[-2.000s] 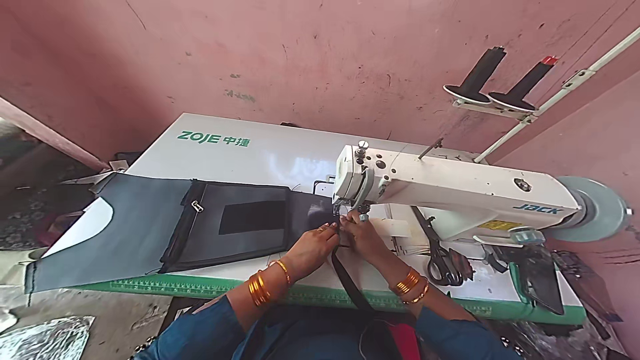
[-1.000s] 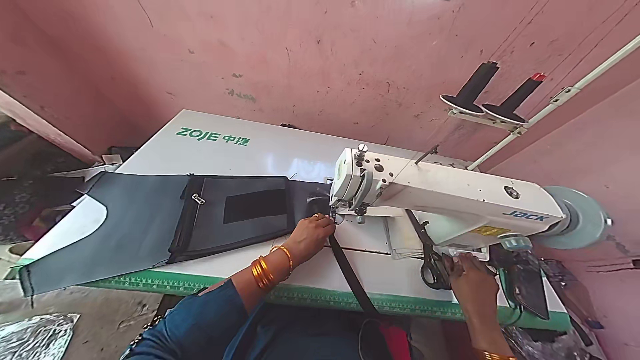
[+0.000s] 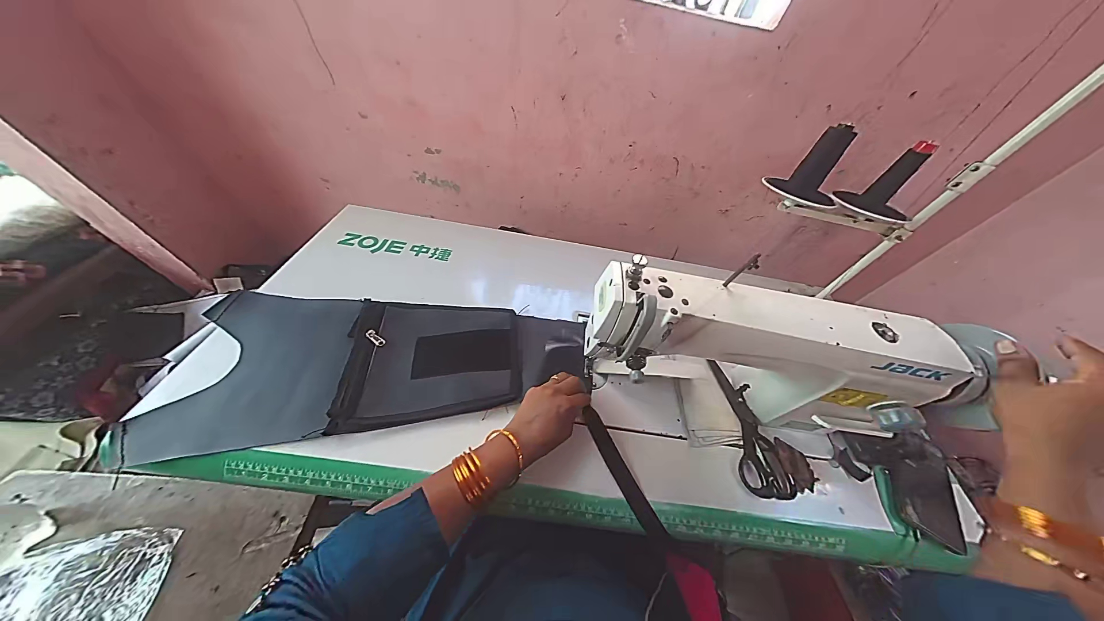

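A white Jack sewing machine (image 3: 811, 345) stands on the table. Dark grey fabric panels (image 3: 276, 362), with a zipper (image 3: 374, 338) and a black patch (image 3: 461, 354), lie left of it, their right end by the needle. My left hand (image 3: 552, 414) pinches the black strap (image 3: 621, 470) against the panel's edge just below the needle area. From there the strap hangs over the table's front edge. My right hand (image 3: 1048, 405), somewhat blurred, is raised at the machine's handwheel (image 3: 983, 345), fingers spread; whether it touches the wheel is unclear.
Black scissors (image 3: 763, 466) lie on the table right of the needle, beside pale material (image 3: 703, 410). A dark flat object (image 3: 927, 496) rests near the right corner. Two black thread cones (image 3: 819, 168) stand on a holder behind the machine. A green measuring strip (image 3: 328, 476) runs along the front edge.
My right hand has moved from beside the needle, past the scissors, to the handwheel on the right. My left hand has stayed at the strap near the needle.
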